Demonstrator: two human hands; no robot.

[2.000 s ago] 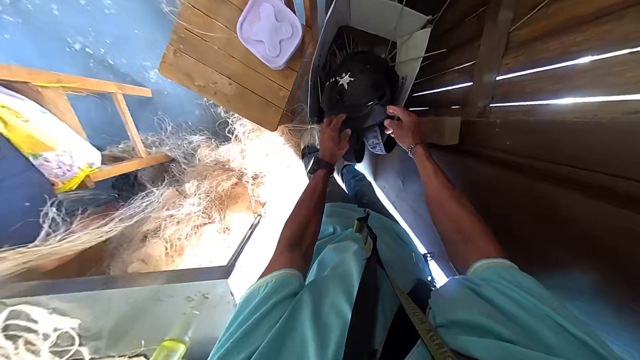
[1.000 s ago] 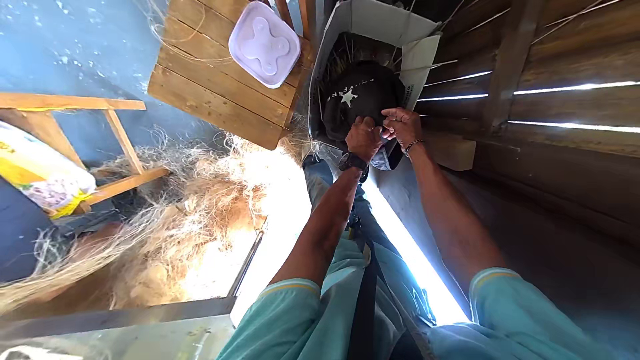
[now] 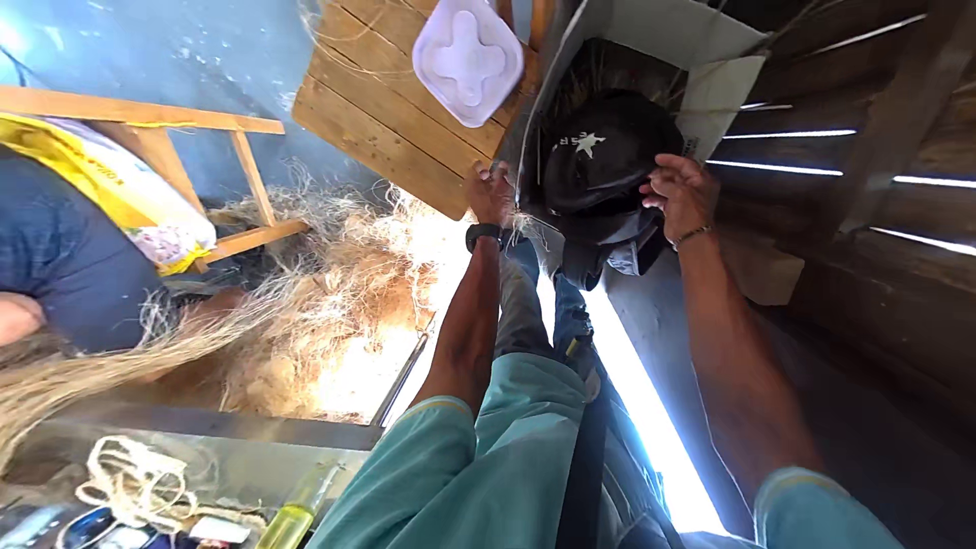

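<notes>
A black bag or cap-like item point(image 3: 610, 156) with a white star mark lies in the open top of a pale cardboard box point(image 3: 717, 99), its dark straps hanging over the near edge. My left hand point(image 3: 490, 191), with a black watch at the wrist, is raised with fingers apart beside the box's left edge, near the wooden tabletop, holding nothing. At the right side of the black item is my right hand point(image 3: 679, 194), fingers loosely curled and spread, with a bracelet at the wrist; no grip on the item shows.
A lilac plastic lid or container point(image 3: 469, 61) rests on a slatted wooden table point(image 3: 396, 99). Loose fibre point(image 3: 328, 305) covers the floor at left, near a wooden chair frame point(image 3: 252, 179) and a seated person's leg. Plank wall point(image 3: 900, 137) stands at right.
Both hands have come away from the near part of the black item and from each other. The left hand has moved left, past the box's edge; the right hand has moved right.
</notes>
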